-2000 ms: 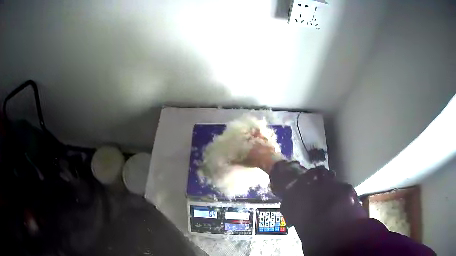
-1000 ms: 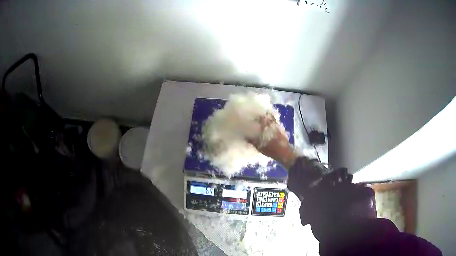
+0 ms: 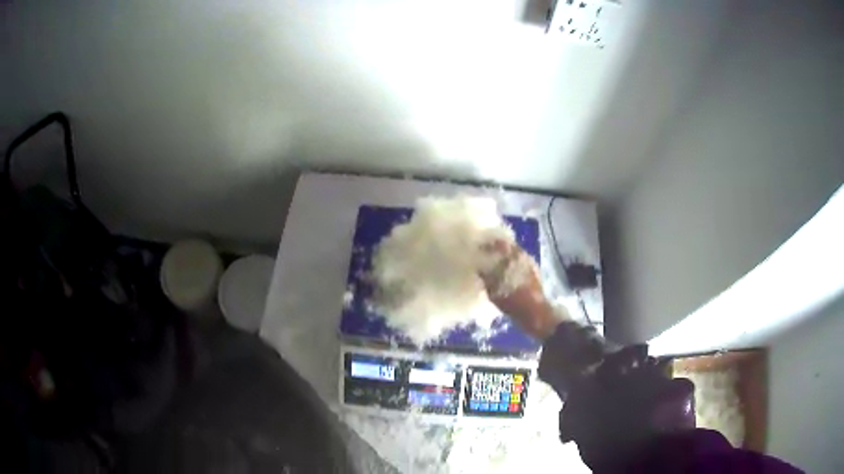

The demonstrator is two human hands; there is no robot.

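Observation:
A large cream clump of down filling sits on the blue-purple pan of the digital scale. My right hand reaches in from the lower right in a dark purple sleeve and touches the right side of the clump. Bits of down stick to the hand. Its fingertips are partly lost in the down, so its grip is unclear. The scale's lit displays and coloured keypad show below the pan. My left hand is not visible; a large dark shape fills the lower left.
The scale stands on a white stand. Two white lidded tubs are to its left, a black bent handle farther left. A power adapter lies right of the pan, an open box at lower right. White walls enclose the corner.
My right hand has drawn back from the middle of the down to its right side. The camera view has shifted slightly up and down.

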